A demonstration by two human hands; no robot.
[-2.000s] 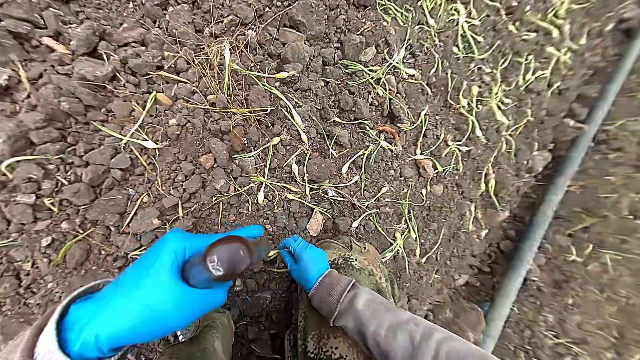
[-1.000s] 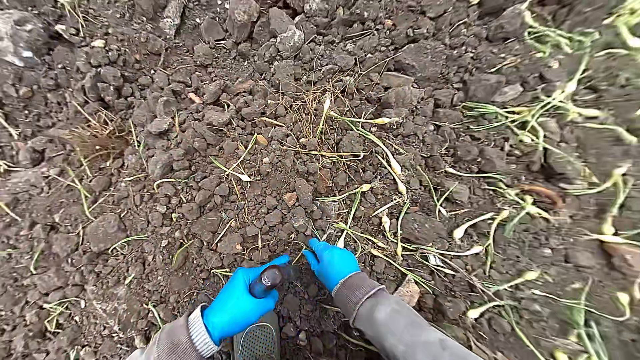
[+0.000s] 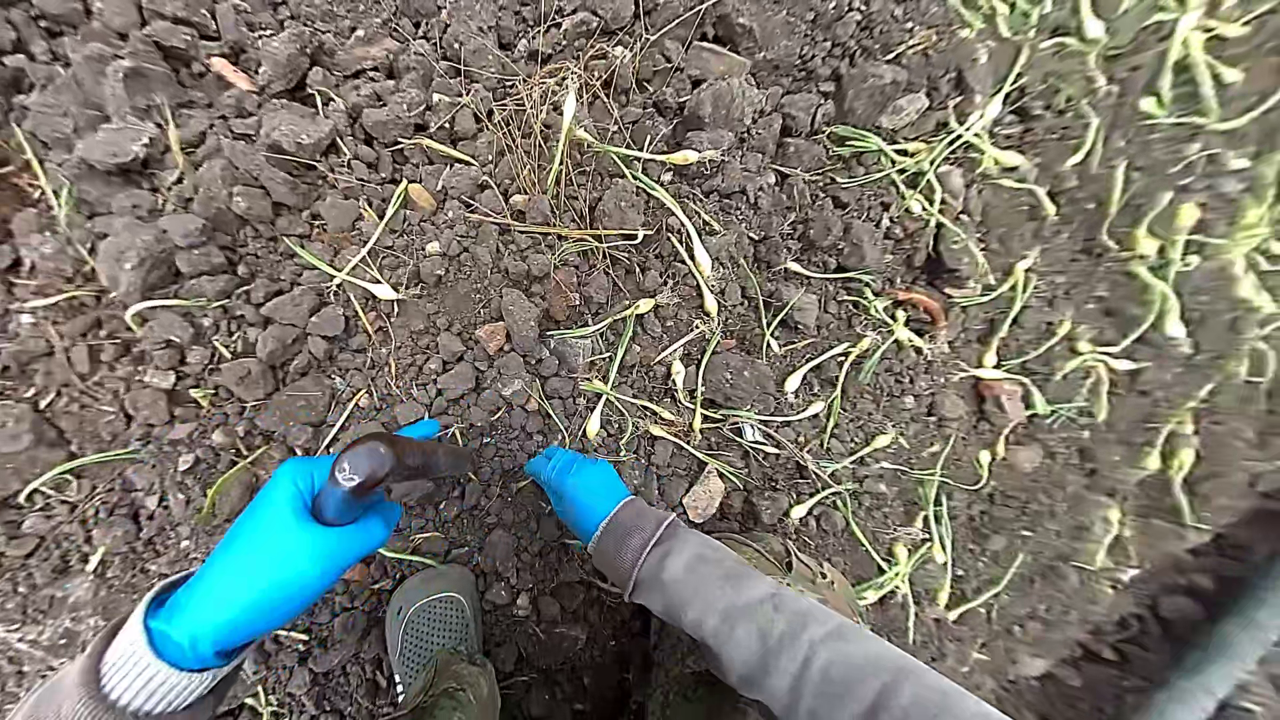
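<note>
My left hand [image 3: 300, 545], in a blue glove, is closed around the dark handle of a hand tool [image 3: 385, 470]; its working end is not clearly visible. To its right, my right hand [image 3: 578, 488], also gloved in blue, is low over the soil with its fingers bunched together. Whether anything is between those fingers cannot be told. Pulled bulb plants with pale bulbs and green leaves lie just above and right of my right hand, one of them [image 3: 595, 415] very close to it.
Cloddy dark soil [image 3: 290, 340] surrounds both hands. More bulb plants [image 3: 930, 510] lie scattered to the right. A grey clog [image 3: 435, 620] is below the hands, a pale stone [image 3: 704, 495] beside my right sleeve. A blurred grey pipe or pole [image 3: 1225, 650] crosses the lower right corner.
The view has shifted between frames. My left hand keeps hold of the tool, and my right hand stays low near the soil.
</note>
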